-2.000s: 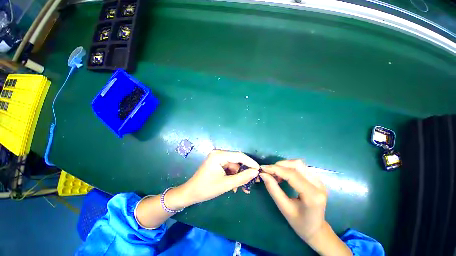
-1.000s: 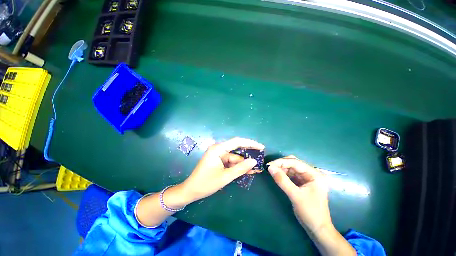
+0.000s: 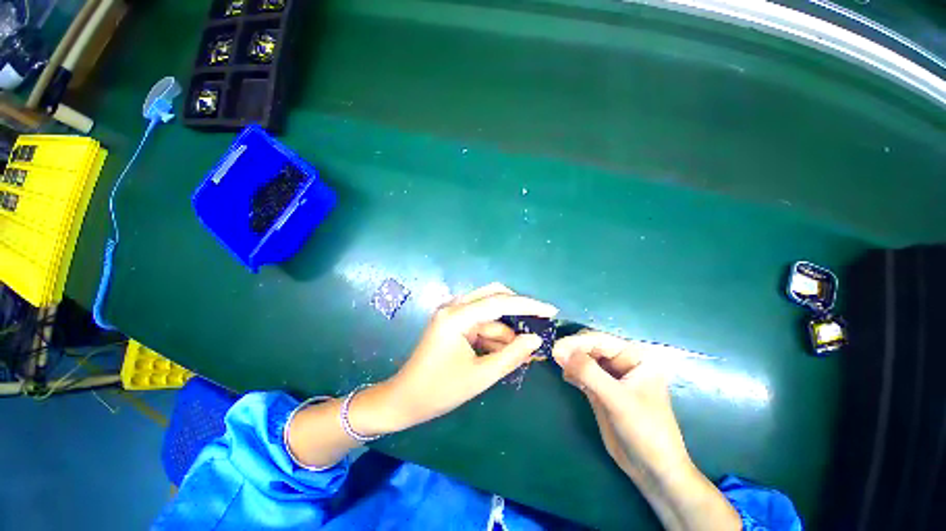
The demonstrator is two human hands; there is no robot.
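Observation:
My left hand (image 3: pixel 456 358), bare with a beaded bracelet, pinches a dark speckled circuit board (image 3: pixel 535 331) between thumb and fingers above the mat. My right hand (image 3: pixel 620 389) touches the board's right edge with thumb and forefinger pinched together; whether a small part is between them is hidden. Another speckled piece (image 3: pixel 516 375) lies partly hidden just below the held board. A loose circuit board (image 3: pixel 390 299) lies on the mat left of my hands. A thin pointed tool (image 3: pixel 685 352) lies to the right, beyond my right hand.
A blue parts bin (image 3: pixel 230 230) holds black parts. A black component tray (image 3: pixel 232 117) stands behind it, several pockets filled. Yellow trays (image 3: pixel 64 228) and a blue coiled cord (image 3: pixel 108 249) are at left. Two units (image 3: pixel 812 284) sit beside black ribbed material (image 3: pixel 894 384) at right. Green mat (image 3: pixel 622 228) underneath.
The board in my left hand came into clearer view as my fingers shifted. My right fingers drew slightly away from it, then returned to its right edge. The view shifted slightly.

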